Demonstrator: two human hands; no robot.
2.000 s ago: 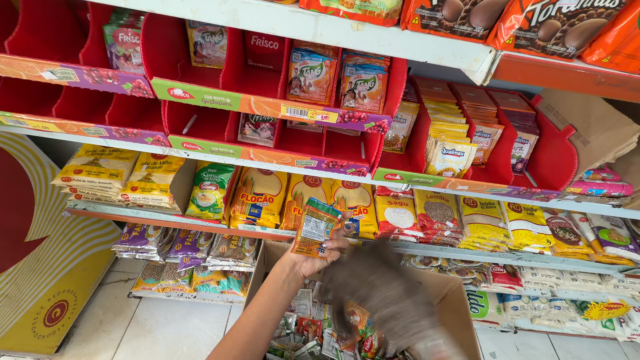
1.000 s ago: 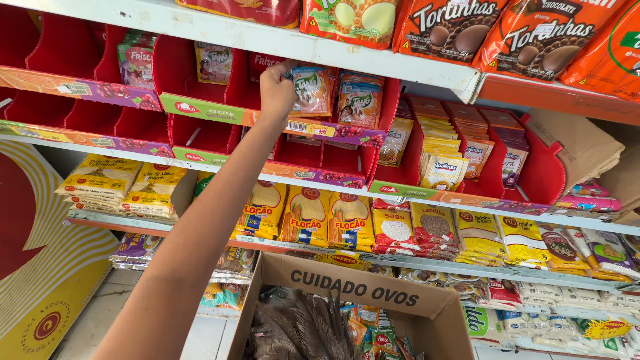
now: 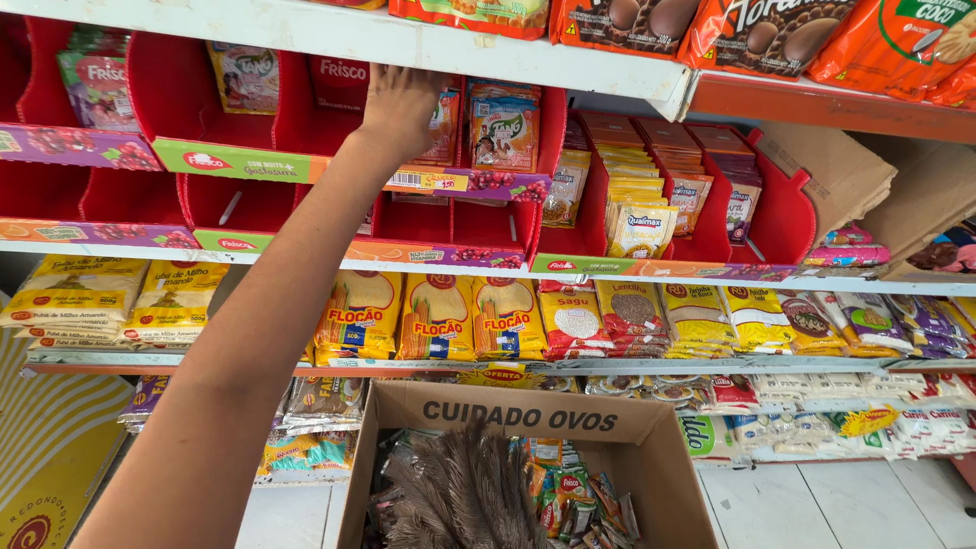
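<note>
My left hand [image 3: 402, 107] reaches into the upper red display bin, under the white shelf edge, at the left side of a stack of Tang drink-mix sachets [image 3: 444, 130]. Its fingertips are partly hidden, and whether it holds a sachet cannot be told. Another Tang stack [image 3: 504, 133] stands in the compartment to the right. Below, a brown feather duster [image 3: 457, 488] lies over loose sachets [image 3: 572, 496] in an open cardboard box [image 3: 663, 465]. The duster's handle is out of view. My right hand is not in view.
Red dividers [image 3: 288, 99] split the display into compartments. Qualimax sachets [image 3: 642, 229] stand in bins to the right. Yellow flour bags [image 3: 435, 316] line the shelf below. A white shelf edge [image 3: 488, 49] with orange packages [image 3: 618, 27] overhangs my hand. A yellow panel [image 3: 53, 442] is at lower left.
My left hand has gone from above the box, holding an orange sachet, up to the Tang bin, then slightly left. The duster, blurred in motion at first, now rests over the box's contents.
</note>
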